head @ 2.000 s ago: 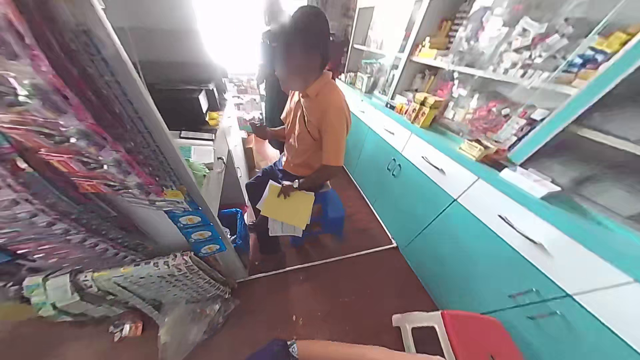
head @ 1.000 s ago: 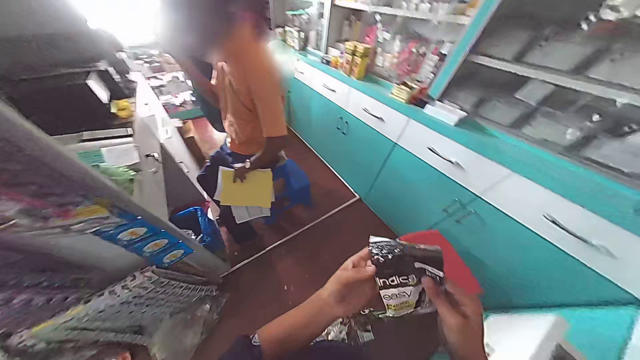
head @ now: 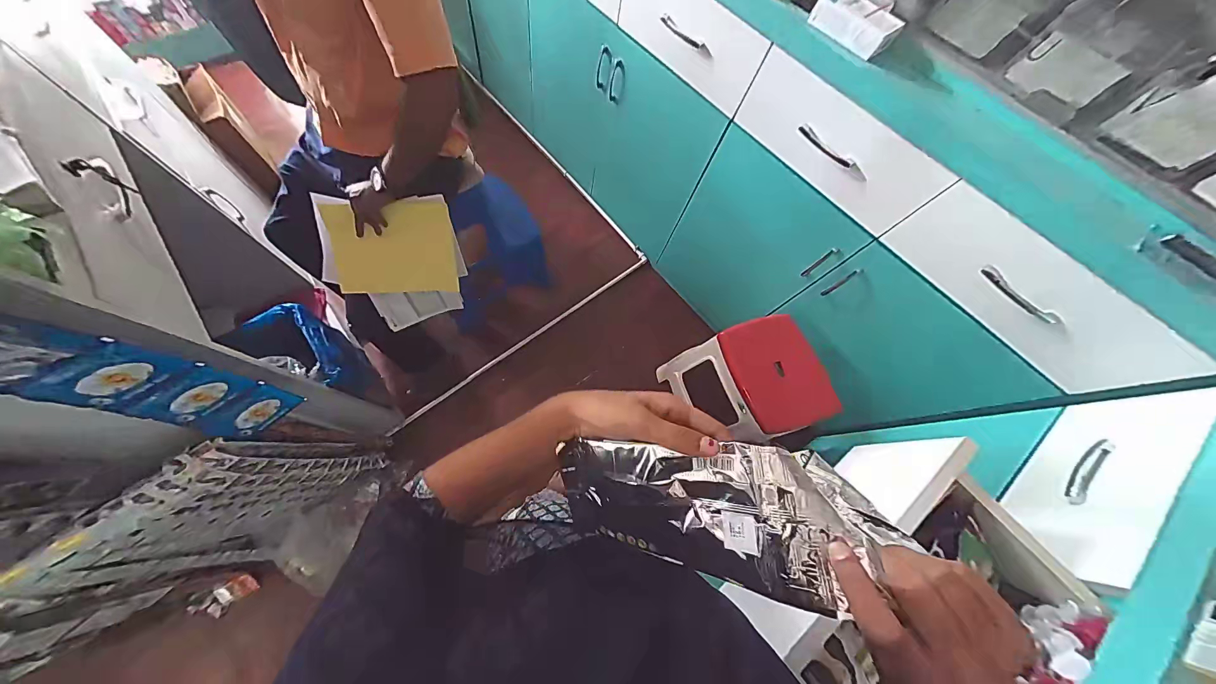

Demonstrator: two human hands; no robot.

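Both my hands hold a shiny black and silver foil packet [head: 703, 513] low in front of my body, its printed side turned up. My left hand [head: 632, 423] grips the packet's upper edge, fingers lying over the foil. At the lower right, my right hand [head: 936, 608] pinches the other end between thumb and fingers. Just right of the packet is an open drawer [head: 1031, 551] with mixed small items inside. Beneath the packet, part of a white box [head: 784, 622] shows.
A red-topped plastic stool [head: 781, 372] stands beside teal cabinets [head: 608, 142]. A person in an orange shirt [head: 356, 85] holds a yellow folder [head: 389, 247] and papers. Hanging sachet strips [head: 190, 532] are at the left, near a blue bag [head: 304, 337].
The packet has been turned, so its large front lettering no longer faces me as it did one second ago. Two seconds ago no packet was in view. The view has tilted down.
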